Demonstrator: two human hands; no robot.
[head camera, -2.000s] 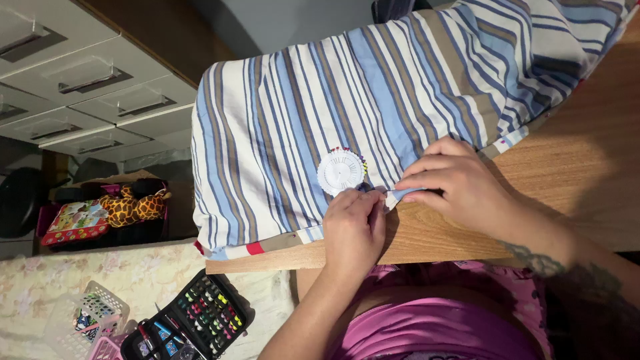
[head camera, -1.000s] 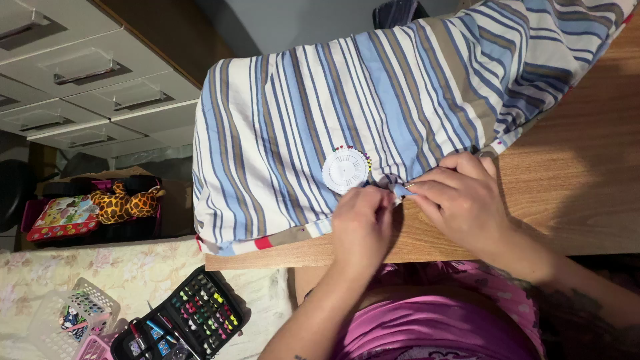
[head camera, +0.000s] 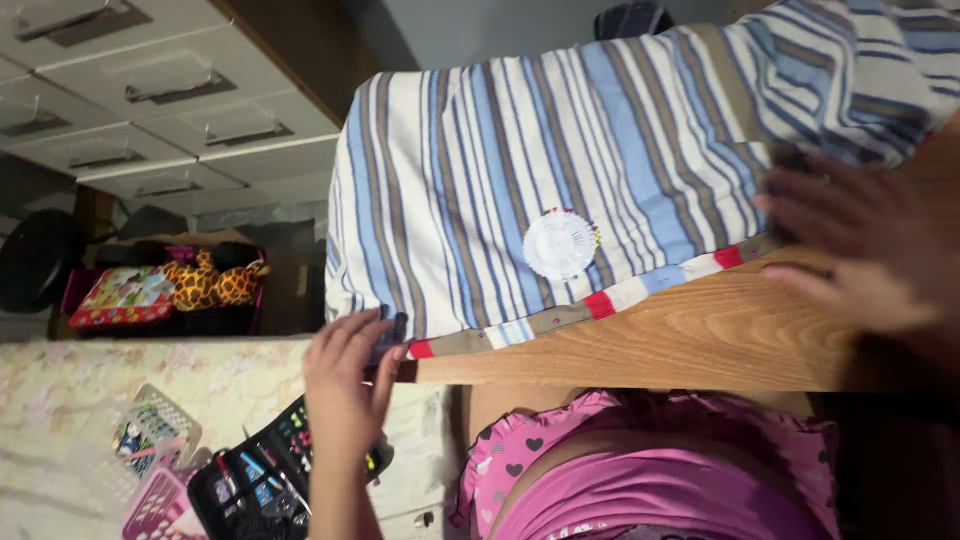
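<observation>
Striped cloth (head camera: 480, 187) in white, blue and brown lies over the wooden table (head camera: 675, 330), its near edge folded up into a hem (head camera: 555, 321) with small pin heads along it. On the cloth rests a round white pin wheel (head camera: 560, 244) with coloured heads round its rim. At the cloth's near left corner, my left hand (head camera: 349, 375) touches the fabric, thumb and fingers apart. My right hand (head camera: 840, 240), blurred, is over the hem's right part with its fingers spread; whether it touches the cloth is unclear.
White drawers (head camera: 172, 97) stand at the upper left, above a box holding a giraffe-patterned toy (head camera: 217, 283). On the floral-covered surface (head camera: 60, 390) at the lower left are an open black sewing kit (head camera: 255, 480), a pink basket (head camera: 159, 510) and a pale plastic basket (head camera: 180, 420).
My hands, together at the hem near the pin wheel before, have parted: the left went to the cloth's left corner, the right farther right. The hem between them now shows.
</observation>
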